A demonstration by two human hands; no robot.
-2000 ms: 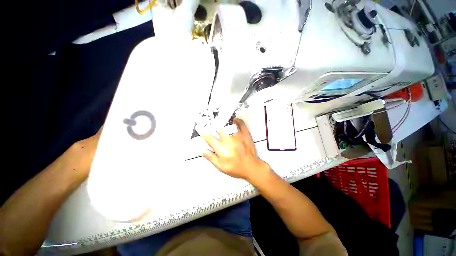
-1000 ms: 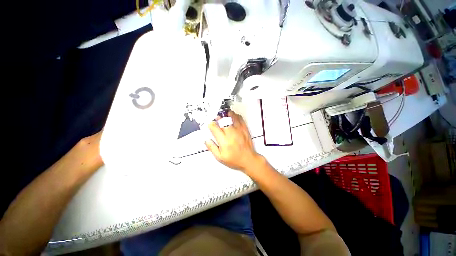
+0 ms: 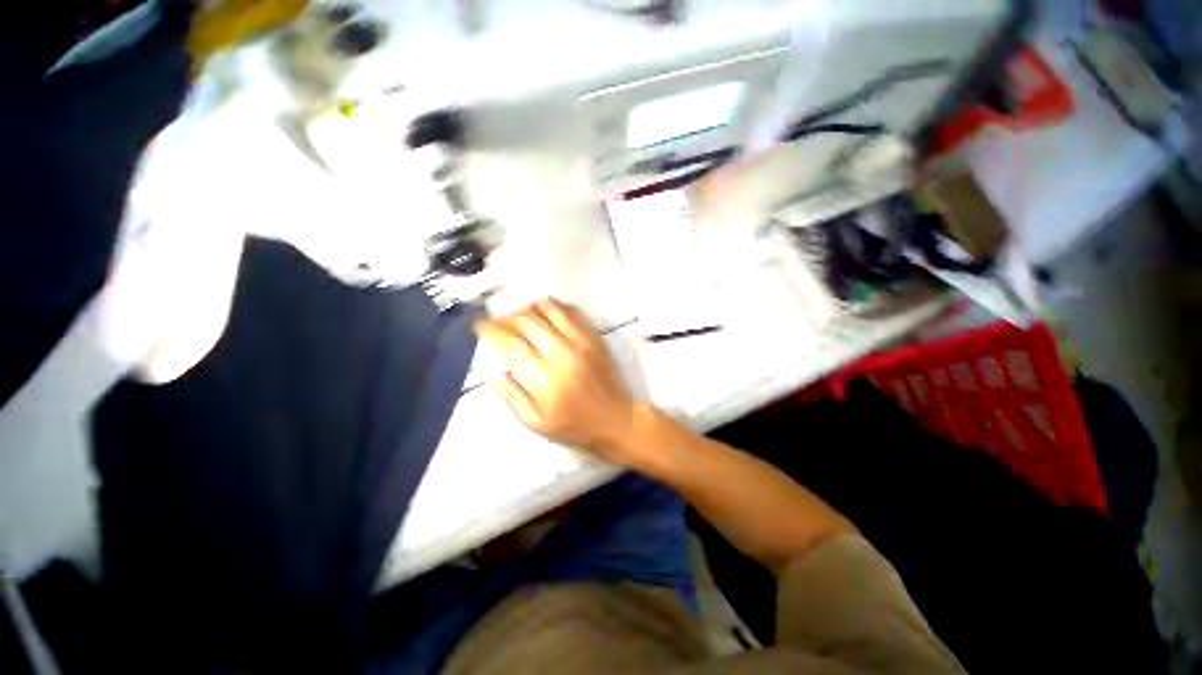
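Observation:
A dark fabric panel (image 3: 284, 422) lies left of the needle area (image 3: 459, 257) and hangs over the table's front edge. The picture is blurred and overexposed. My right hand (image 3: 560, 376) is on the white machine bed just right of the panel. Its fingertips are at the panel's upper right edge, close to the presser foot area. I cannot tell whether they pinch the cloth. My left hand does not show. The white sewing machine head (image 3: 527, 92) stands behind, with a bright screen (image 3: 684, 115).
A phone-like flat thing (image 3: 668, 257) lies right of my right hand. Further right is a small open box (image 3: 969, 211) with dark contents. A red plastic basket (image 3: 982, 396) stands below the table, beside dark cloth (image 3: 923, 528). More dark cloth (image 3: 66, 172) is at far left.
The dark panel now shows in front, left of the needle, where bare white surface was. My left forearm is no longer visible. The view has shifted; my right hand stays near the needle area.

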